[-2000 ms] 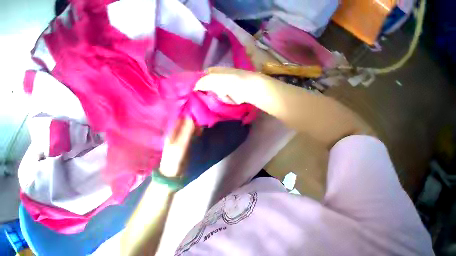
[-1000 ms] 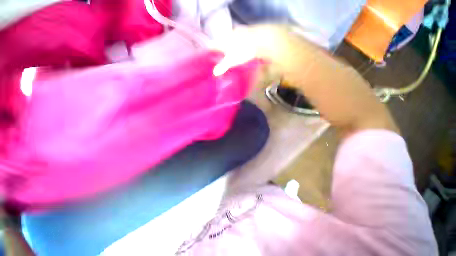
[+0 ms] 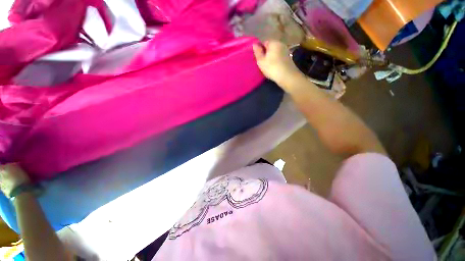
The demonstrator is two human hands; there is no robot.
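Note:
The bright pink garment (image 3: 148, 112) lies stretched lengthwise along the padded board (image 3: 178, 142), whose top is dark at the right and brighter blue at the left. My right hand (image 3: 275, 60) grips the garment's right end with thumb and fingers, just above the board's rounded dark end. My left hand (image 3: 14, 179) is at the far left edge of the picture, at the garment's left end; its fingers are partly hidden and blurred. The board's near side shows uncovered. The iron (image 3: 315, 63), with a yellow-orange handle, stands just beyond my right hand.
Crumpled pink and white cloth (image 3: 109, 30) lies at the far side. A stained pinkish pad (image 3: 329, 23) is behind the iron. A yellowish hose (image 3: 433, 58) curves at the right. An orange piece (image 3: 390, 20) is at the top right. White cloth (image 3: 137, 209) hangs below the board.
The bunched garment is now spread straight along the board. My left hand has moved from the middle to the far left. My right hand has moved right, uncovering the iron.

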